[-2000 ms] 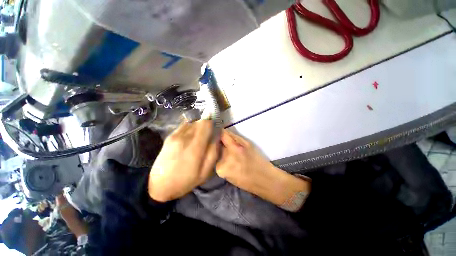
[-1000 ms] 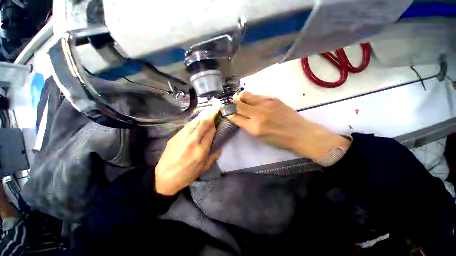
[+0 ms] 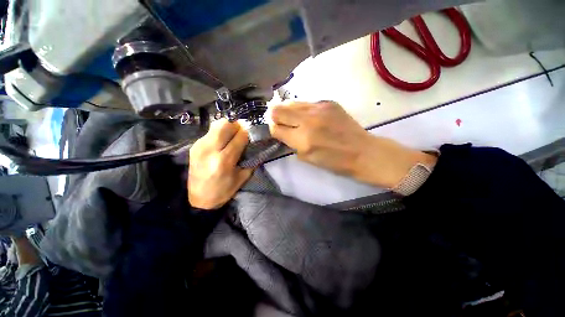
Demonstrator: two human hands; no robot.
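Observation:
My left hand point(image 3: 217, 162) is left of the needle area, its fingers closed on the grey rib knit band point(image 3: 260, 156). My right hand point(image 3: 325, 137) is right of the needle area, its fingertips pinched together beside the presser foot point(image 3: 259, 131); they hold the band's edge there, partly hidden. The presser foot and metal parts sit between my fingertips. The dark grey quilted garment point(image 3: 303, 238) hangs from the band over my lap, and more of it bunches at the left. The needle itself cannot be made out.
The white sewing machine point(image 3: 248, 31) with blue stripes spans the top. Red scissor handles point(image 3: 406, 62) lie on the white table point(image 3: 347, 80) at upper right. A dark curved loop point(image 3: 93, 164) crosses the left. A person in striped clothing point(image 3: 68, 288) shows at lower left.
My hands were together on the work two seconds ago; the right hand is now on the right side of the presser foot. In the last second the view has shifted and the left hand is closer to the needle area.

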